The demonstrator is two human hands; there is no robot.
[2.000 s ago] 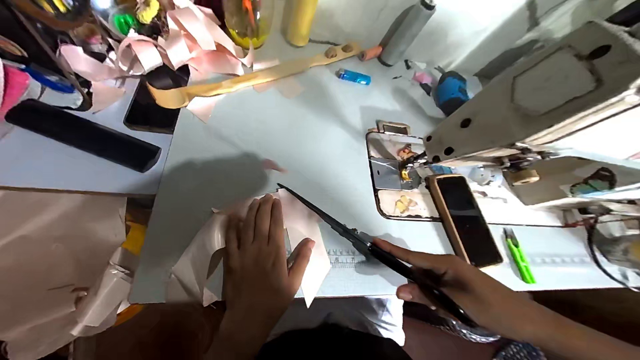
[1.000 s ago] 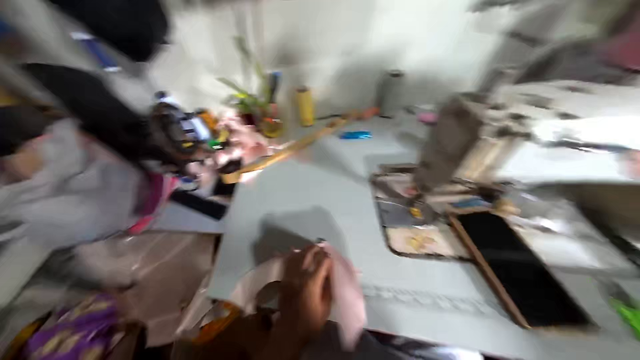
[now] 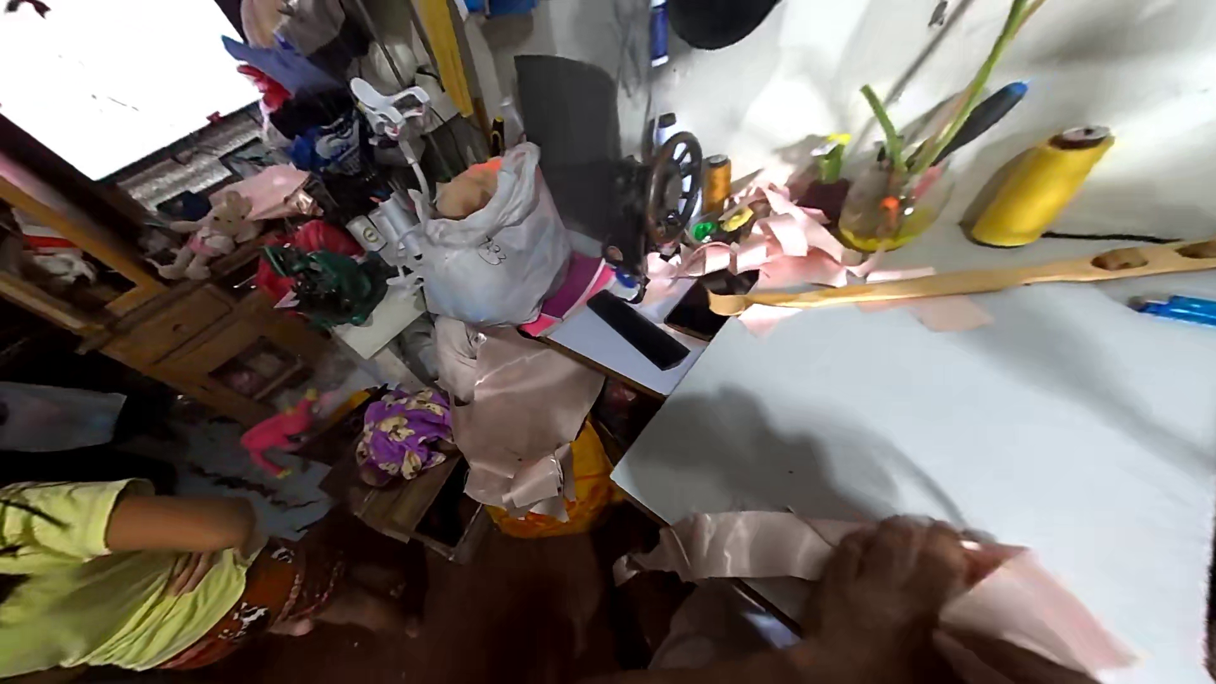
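At the front edge of the pale sewing table [image 3: 779, 418], my left hand [image 3: 888, 579] is closed around a strip of shiny pink fabric [image 3: 750, 546]. One length of the strip trails left over the edge, while more pink fabric [image 3: 1035, 608] spreads to the right of the hand. My right hand is out of view, and so are the scissors. Across the back of the table lies a long yellowish wooden piece with holes [image 3: 950, 283]. Near the right edge of view is a blue lighter [image 3: 1178, 309].
A yellow thread cone [image 3: 1040, 190] and a glass vase with stems [image 3: 893, 204] stand behind. Pink scraps [image 3: 788, 237] and a black oblong case [image 3: 636, 330] lie left of them. A plastic bag [image 3: 494, 247] stands farther left. A person in a yellow shirt [image 3: 76, 570] is at lower left.
The view has swung far left, taking the sewing machine and phone out of sight. My right hand and the scissors, seen two seconds ago, are no longer in view. My left hand has closed on the fabric.
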